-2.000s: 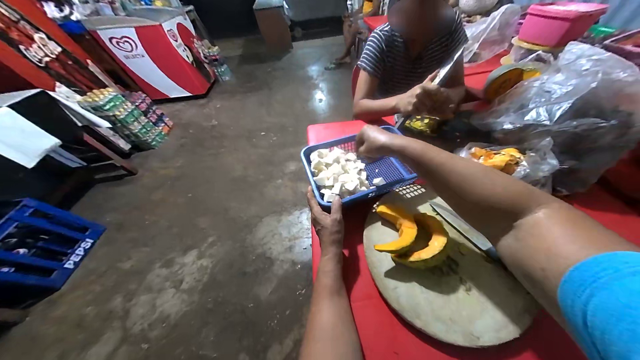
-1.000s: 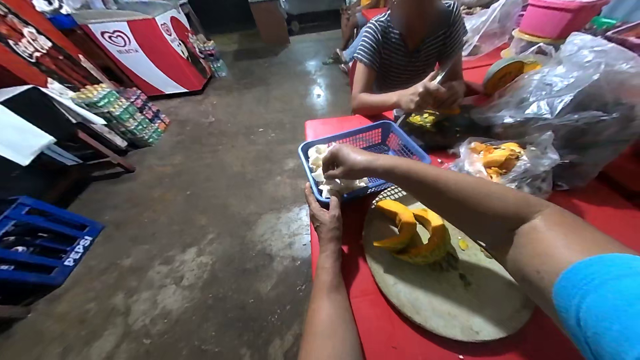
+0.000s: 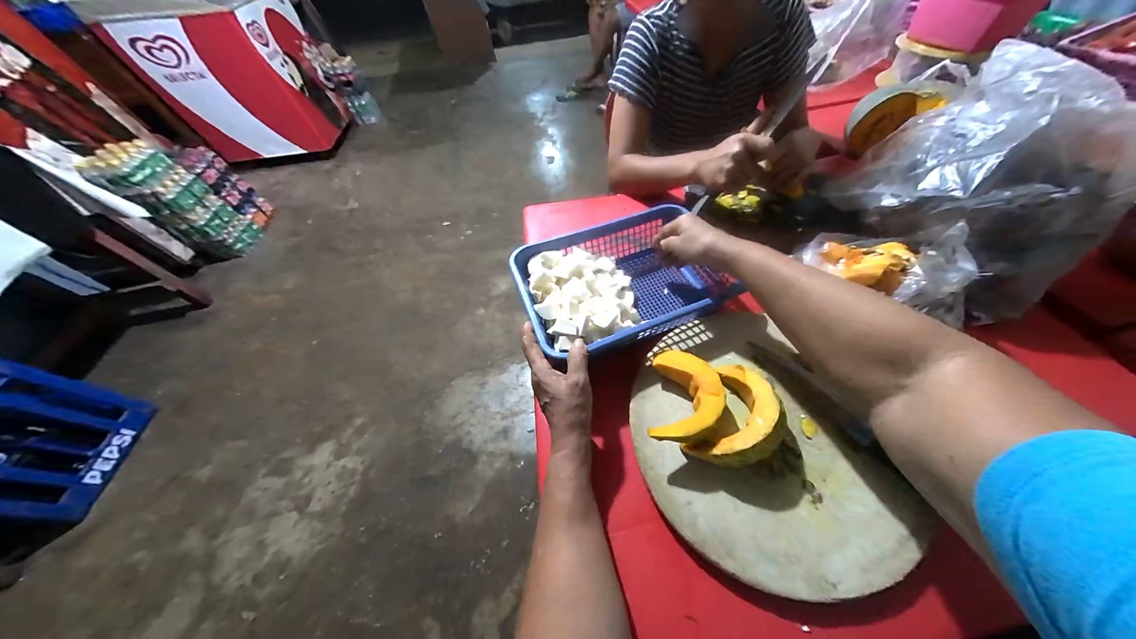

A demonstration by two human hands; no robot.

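My left hand (image 3: 563, 382) grips the near left corner of a blue plastic mesh basket (image 3: 524, 302), thumb on the rim. White cubes (image 3: 581, 295) are heaped in the basket's left part. My right hand (image 3: 688, 238) is over the basket's right part, fingers curled; whether it holds anything cannot be told. Squash wedges with orange flesh (image 3: 750, 417) lie on a round wooden cutting board (image 3: 781, 541) nearer me. A knife (image 3: 790, 359) lies on the board, partly hidden under my right forearm.
Across the red table (image 3: 612, 568) a person (image 3: 710, 80) holds a knife over squash. A plastic bag of squash pieces (image 3: 874, 266), a large clear plastic bag (image 3: 994, 177) and a cut squash (image 3: 887, 115) are at the right. A blue crate (image 3: 71, 444) stands on the floor at left.
My right hand has moved from over the white cubes to the right part of the basket. The cubes it partly covered a second ago now show in a heap. My left hand stays at the basket's corner.
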